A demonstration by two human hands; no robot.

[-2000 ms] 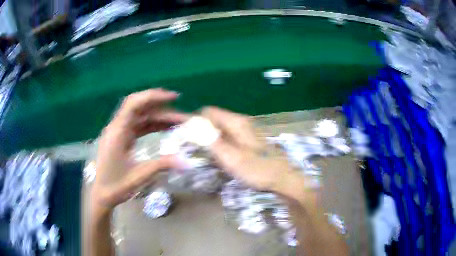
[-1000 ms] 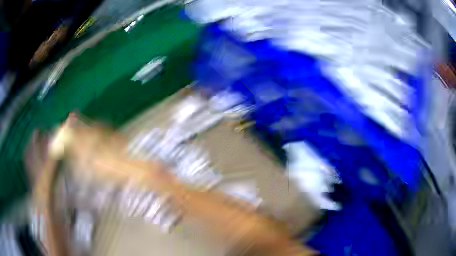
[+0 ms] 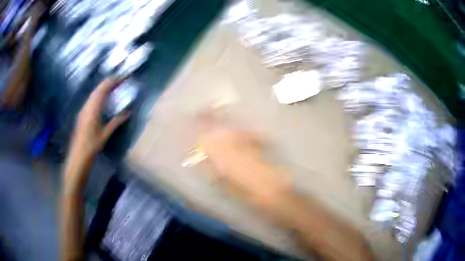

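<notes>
The view is blurred. My left hand (image 3: 94, 120) is at the left, beside the dark green bench, with finger and thumb around a white housing (image 3: 122, 97) at the edge of the housing pile (image 3: 112, 30). My right hand (image 3: 244, 158) is low over the tan board (image 3: 311, 153), its fingertips too blurred to show whether they hold anything. Small pale-gold pieces (image 3: 195, 156) lie by its fingers. A single white housing (image 3: 297, 86) lies on the board beyond my right hand. Many white inserts (image 3: 392, 127) cluster along the board's far and right side.
The green belt (image 3: 408, 41) runs at the upper right. A dark bin of silvery-grey parts (image 3: 135, 219) is below the board's near-left edge. Something blue (image 3: 454, 219) shows at the lower right. Another person's arm (image 3: 19, 71) is at the upper left.
The view has swung left, bringing in the housing pile and bin. My hands, close together two seconds ago, are now apart, the left at the pile and the right over the board.
</notes>
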